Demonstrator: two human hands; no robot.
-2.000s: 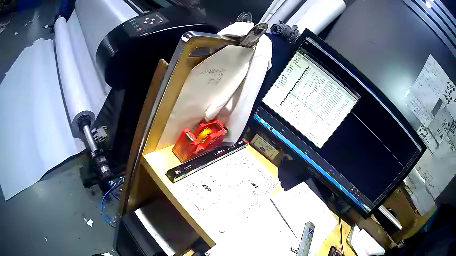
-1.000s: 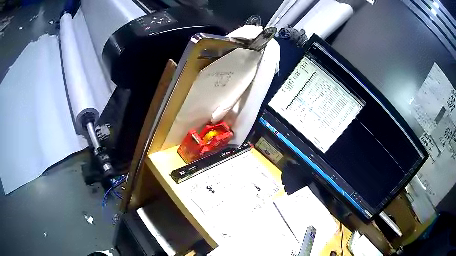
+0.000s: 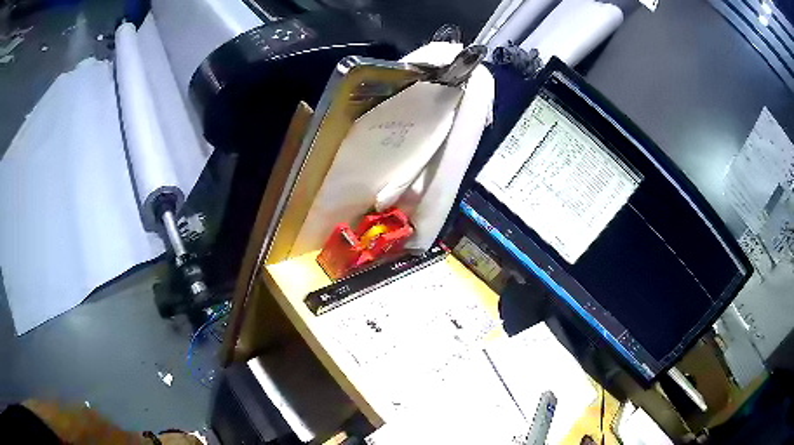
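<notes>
Neither of my hands can be made out. Page-sized white sheets with small drawings (image 3: 409,326) lie on the desk nearest in front of me. A narrow grey bar (image 3: 541,419) lies over the papers at the bottom edge, its lower end cut off. A long black ruler or boxed strip (image 3: 374,280) lies along the sheets' far side. A red tape dispenser (image 3: 367,241) with a yellow roll stands behind it, against the partition. The monitor (image 3: 670,269) shows a pale list window on a dark screen.
A wood-edged partition (image 3: 305,174) holds clipped paper sheets (image 3: 392,139). Left of it are the black plotter (image 3: 252,78), a white paper roll (image 3: 144,130) on a shaft and paper on the floor. A blurred brown shape (image 3: 87,424) at the lower left is unclear.
The view has shifted a little, so the desk and monitor sit slightly further right. A blurred brown shape has come in at the lower left edge. The desk things have not visibly moved.
</notes>
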